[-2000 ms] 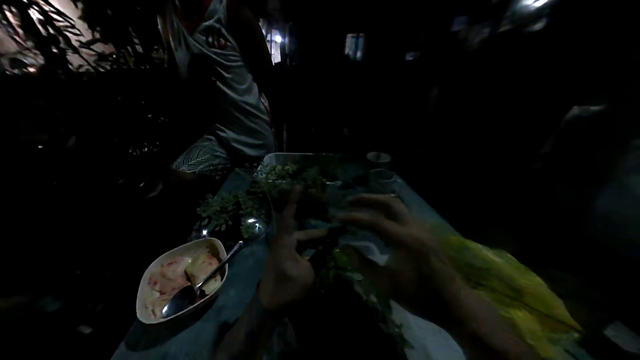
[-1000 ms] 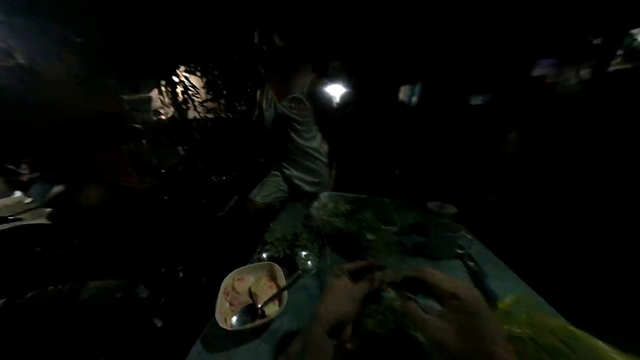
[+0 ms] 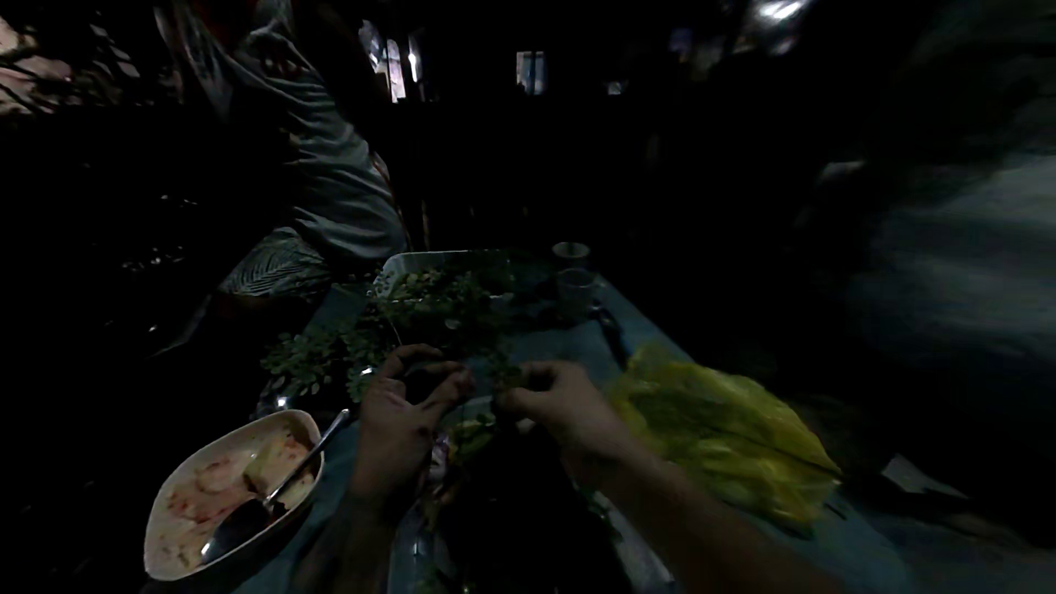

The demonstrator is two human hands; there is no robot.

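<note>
My left hand [image 3: 404,412] is over the middle of the table with its thumb and fingertips pinched close together; whether something thin is between them is too dark to tell. Close on its right, my right hand [image 3: 561,404] pinches a small leafy green sprig [image 3: 505,375]. Leafy green stems [image 3: 330,351] lie beyond and left of my left hand, reaching toward a clear plastic tray [image 3: 404,266] that has more greens in it. Below my hands, leaves and a pale container show partly, mostly in shadow.
A food-smeared bowl [image 3: 165,503] with a metal spoon [image 3: 285,483] sits at the left edge. On the right lies a yellow plastic bag [image 3: 726,429]. Cups [image 3: 576,285] and a dark long-handled object [image 3: 610,334] stand or lie farther back. A person [image 3: 330,165] is beyond the table's left side.
The view swung away and back. Two seconds ago my hands were spread with fingers raised over the greens; now the fingertips of both are drawn together.
</note>
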